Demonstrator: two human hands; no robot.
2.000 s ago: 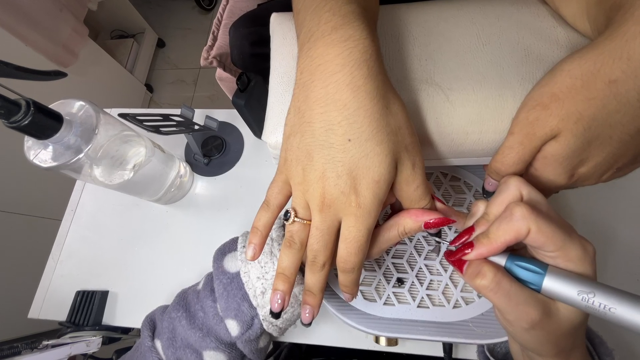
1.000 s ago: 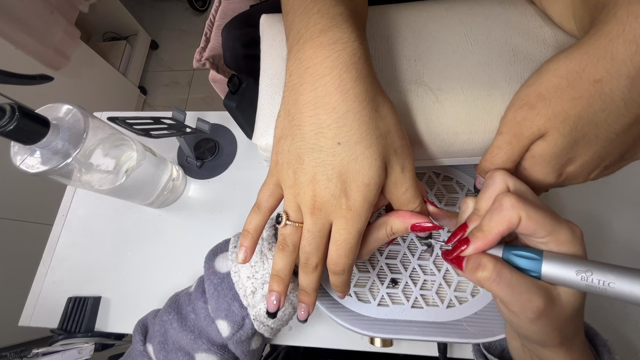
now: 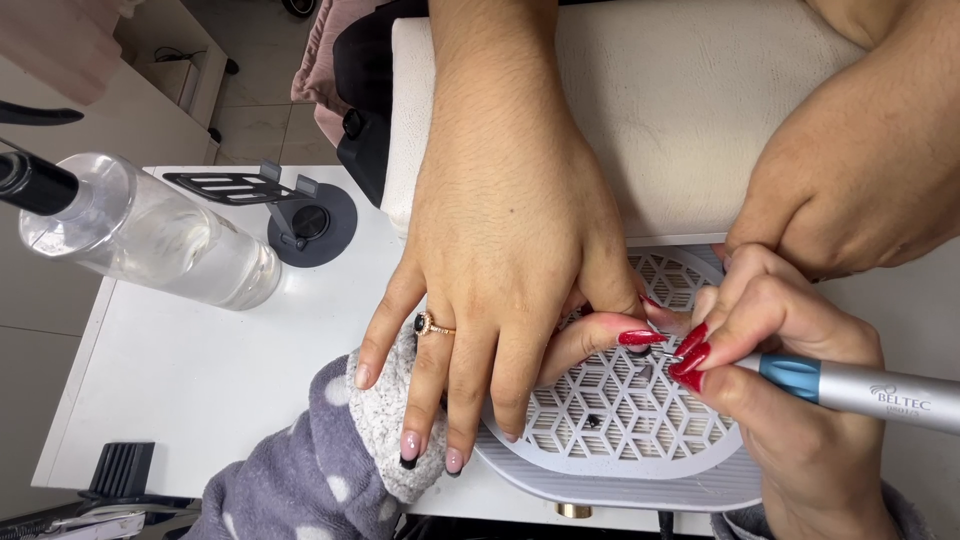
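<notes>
Red-nailed fingers of my left hand (image 3: pixel 592 341) grip another person's thumb from beneath; the rest of my left hand is hidden under that person's hand (image 3: pixel 502 202), which wears a ring (image 3: pixel 431 324). My right hand (image 3: pixel 787 352) holds a silver and blue Beltec nail drill (image 3: pixel 862 386) like a pen. Its thin metal bit lies at or very near the dark-tipped thumbnail (image 3: pixel 640 349); contact cannot be told. Below is a dust collector with a patterned white grille (image 3: pixel 622 420), with dark nail bits on it.
A clear pump bottle (image 3: pixel 172 232) and a dark round-based stand (image 3: pixel 311 225) are at the left on the white table (image 3: pixel 225 360). A pale armrest cushion (image 3: pixel 675 112) lies behind the collector. The person's other hand (image 3: pixel 847 187) rests at the upper right.
A pale nail-like fragment now shows on the grille below the thumb. My hands keep their hold on the thumb and the drill, with only small shifts.
</notes>
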